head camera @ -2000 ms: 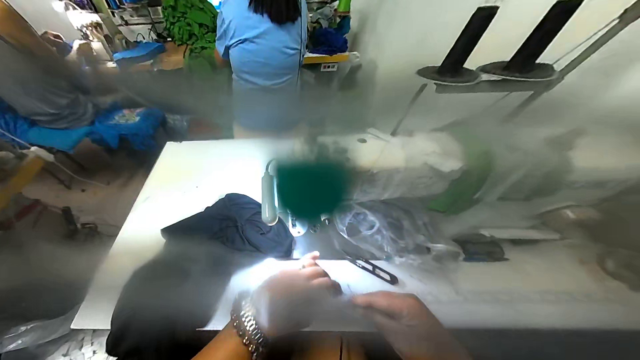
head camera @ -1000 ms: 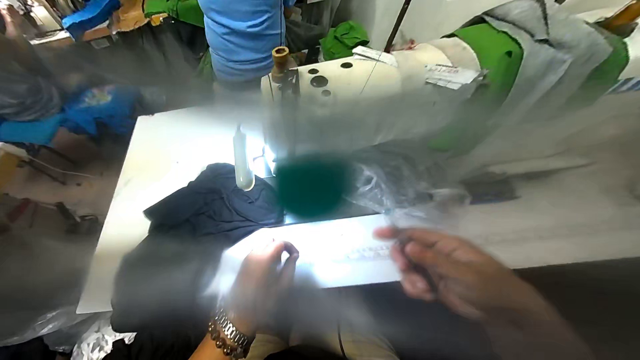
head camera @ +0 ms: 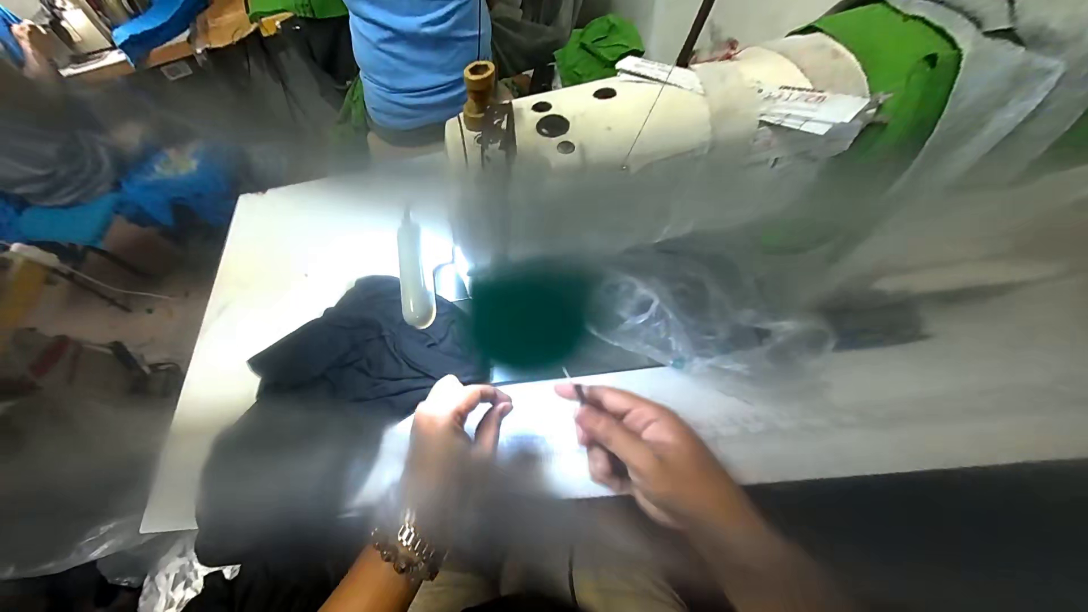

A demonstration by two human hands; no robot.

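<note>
My left hand (head camera: 455,425), with a metal-band watch at its wrist, is over the front edge of the white table, thumb and forefinger brought close together; whether something fine is between them cannot be told. To its right my right hand (head camera: 637,442) pinches a small thin tool (head camera: 580,393) with a dark body and a light, slender tip; its kind is unclear. The hands are apart. Dark cloth (head camera: 365,340) lies left of the sewing machine (head camera: 595,127) and hangs over the table edge. A dark green blur hides the needle area.
A clear plastic bag (head camera: 654,323) lies right of the needle area. Green cloth (head camera: 884,59) and papers (head camera: 812,109) rest on the machine. A pale rounded fitting (head camera: 416,276) hangs above the dark cloth. A person in a blue shirt (head camera: 421,59) stands behind the table (head camera: 272,246).
Two seconds ago my hands were close together and a small dark cutter lay on the table near them; it no longer shows there. My right hand is now raised, holding a thin tool.
</note>
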